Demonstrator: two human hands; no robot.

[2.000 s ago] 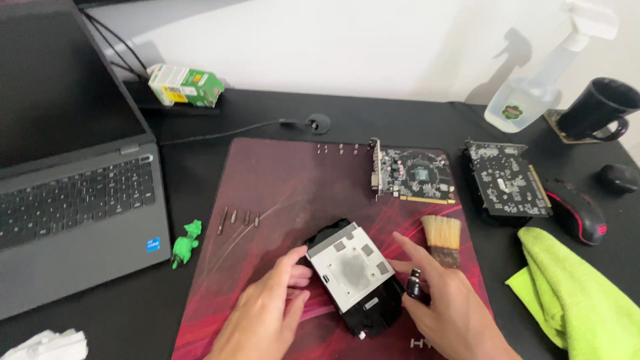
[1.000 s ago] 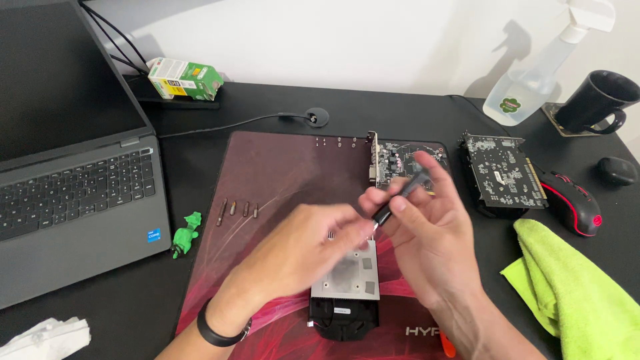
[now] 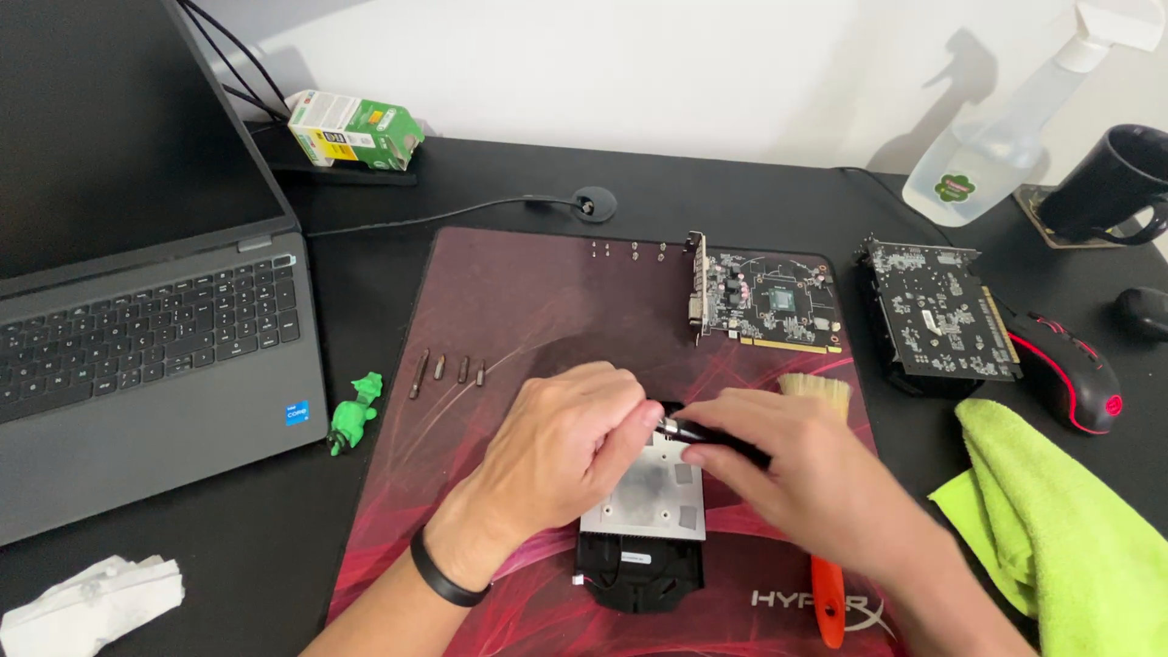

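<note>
My right hand (image 3: pixel 785 456) is closed around a black-handled screwdriver (image 3: pixel 716 438), tilted above a graphics card cooler. My left hand (image 3: pixel 575 438) pinches the metal tip end of that tool between thumb and fingers. Beneath both hands lies the cooler's metal heatsink plate (image 3: pixel 643 502), with its black plastic shroud (image 3: pixel 639 579) toward me. Several screwdriver bits (image 3: pixel 440 368) lie in a row left of my left hand. A bare graphics card board (image 3: pixel 776 301) and several small screws (image 3: pixel 636 251) rest farther back on the mouse pad (image 3: pixel 511 301).
A brush (image 3: pixel 828 593) with an orange handle lies partly under my right arm. To the right are a second graphics card (image 3: pixel 940 310), a mouse (image 3: pixel 1068 370) and a green cloth (image 3: pixel 1040 511). A laptop (image 3: pixel 155 319) and a green figurine (image 3: pixel 354 412) stand left.
My hands came away from the cooler's sides and met at the screwdriver above it. Since one second ago both hands have lowered, and the right hand now grips the handle from above.
</note>
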